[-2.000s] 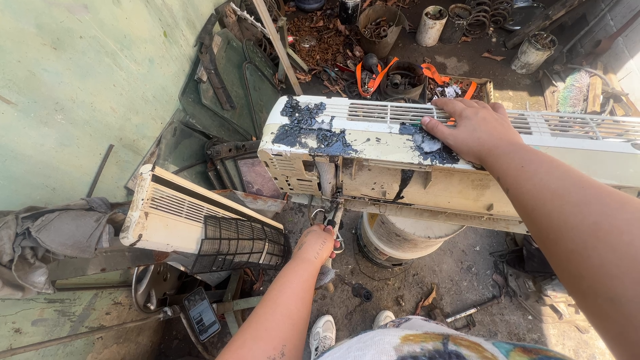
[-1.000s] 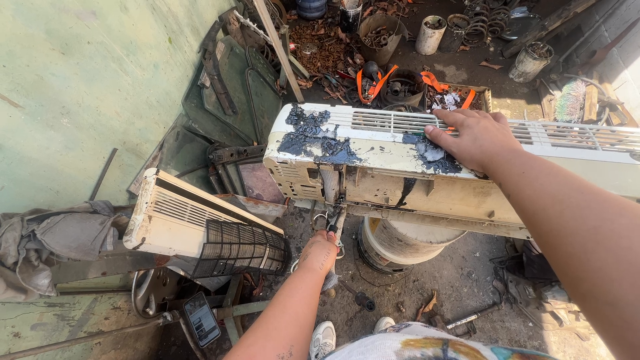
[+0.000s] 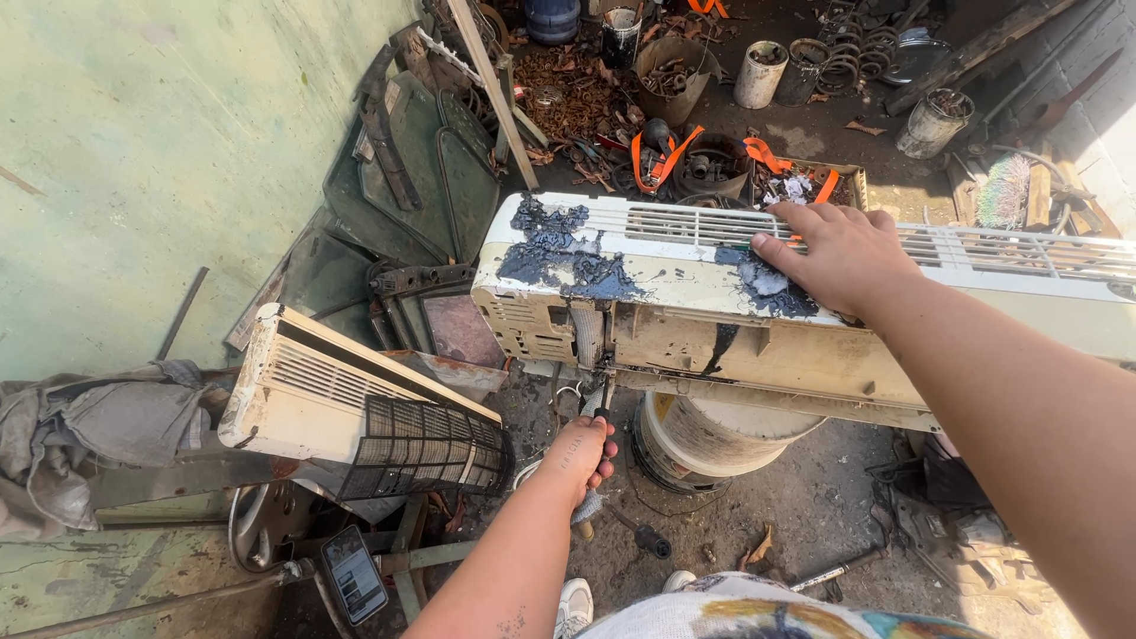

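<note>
The long white and cream housing of a split air conditioner (image 3: 674, 319), smeared with black tar-like stuff, rests over a white plastic bucket (image 3: 719, 435). My left hand (image 3: 581, 453) is closed around the dark handle of a screwdriver-like tool (image 3: 606, 404), whose shaft points up at the unit's lower left corner; the tip is hidden there. A grey wrapped hose (image 3: 587, 335) passes through that corner and hangs behind the hand. My right hand (image 3: 830, 253) lies on the top grille near a black smear, its fingers spread over the slats.
To the left lean a cream cover panel (image 3: 346, 382) and a black mesh filter (image 3: 426, 448). A phone (image 3: 353, 572) lies lower left. Behind the unit stand rusty cans (image 3: 761, 75), a scrap bucket (image 3: 670, 80) and orange straps (image 3: 657, 164). A socket-like tool (image 3: 652, 540) lies on the floor.
Metal scissor-like handles showed at my left hand two seconds ago; a dark tool handle shows in it now. My right hand stays on the grille.
</note>
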